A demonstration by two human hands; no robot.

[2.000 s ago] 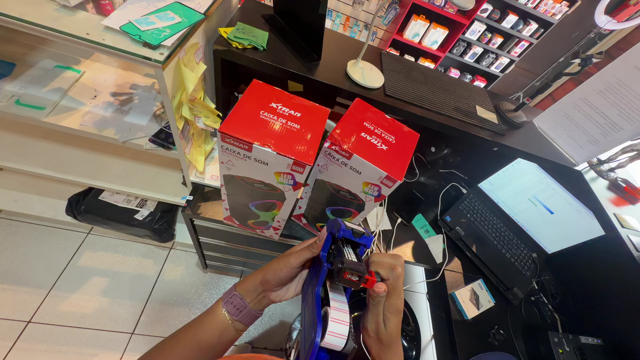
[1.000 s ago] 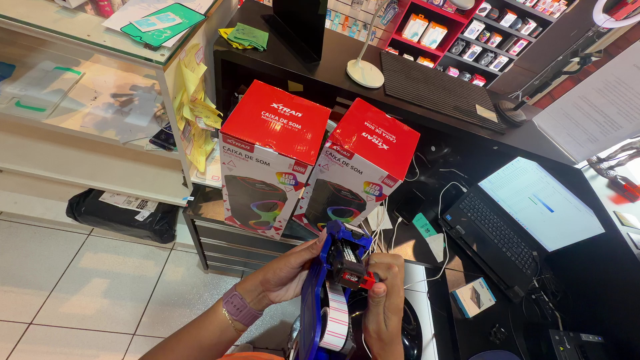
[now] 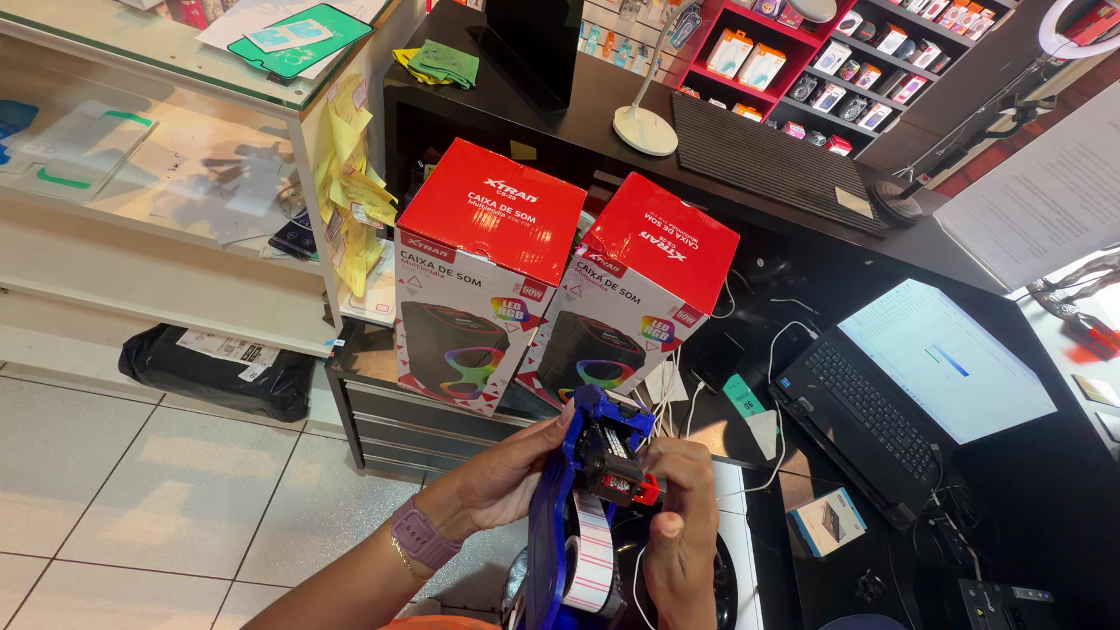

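My left hand (image 3: 516, 472), with a mauve watch band and thin bracelet on its wrist, grips a blue price labeling gun (image 3: 553, 525) from its left side. A roll of white labels with red lines (image 3: 591, 551) sits inside the gun's frame. The fingers of my right hand (image 3: 682, 516) are bent at the red knob (image 3: 647, 490) on the gun's dark printing head; the exact finger contact is partly hidden. Just beyond the gun stand two red and white speaker boxes, one on the left (image 3: 472, 289) and one on the right (image 3: 626, 297).
An open laptop (image 3: 862, 407) lies on the black desk at right, with white cables and a small box (image 3: 828, 522) nearby. A white lamp base (image 3: 645, 130) stands behind. At left are a glass-topped shelf unit (image 3: 175, 61) and a black wrapped package (image 3: 219, 372).
My right hand's fingers have shifted slightly at the red knob, and its thumb now stands apart from it. The left hand keeps its hold on the gun.
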